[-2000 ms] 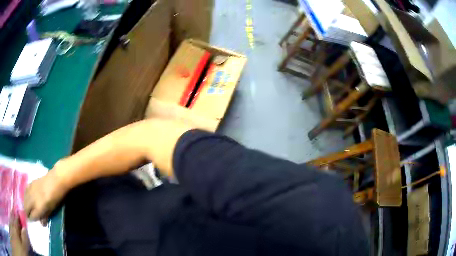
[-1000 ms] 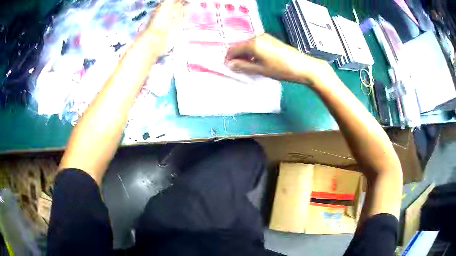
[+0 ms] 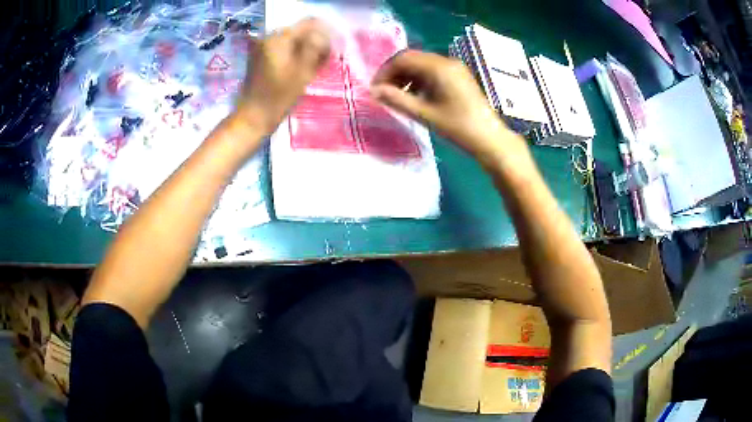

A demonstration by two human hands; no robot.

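The stack of clear plastic bags [image 3: 354, 185] with red print lies flat on the bench in front of me. My left hand [image 3: 284, 70] is over the stack's upper left, blurred, with its fingers curled. My right hand [image 3: 435, 95] is over its right side, with thumb and forefinger close together. A faint whitish haze shows between the hands; I cannot tell whether either holds a bag. A loose heap of filled bags [image 3: 157, 107] with red triangle marks and small black parts lies left of the stack, partly behind my left forearm.
Two piles of white booklets [image 3: 511, 78] stand right of the stack, with a thin yellow band [image 3: 582, 162] beside them. White sheets [image 3: 691, 144] and a long clear-pink item [image 3: 628, 103] lie farther right. An open brown carton [image 3: 486, 354] is on the floor below the bench [image 3: 470, 231].
The view has turned from the floor and carton at the right back to the bench. Since a second ago my left hand has moved from the stack's top edge closer to my right hand.
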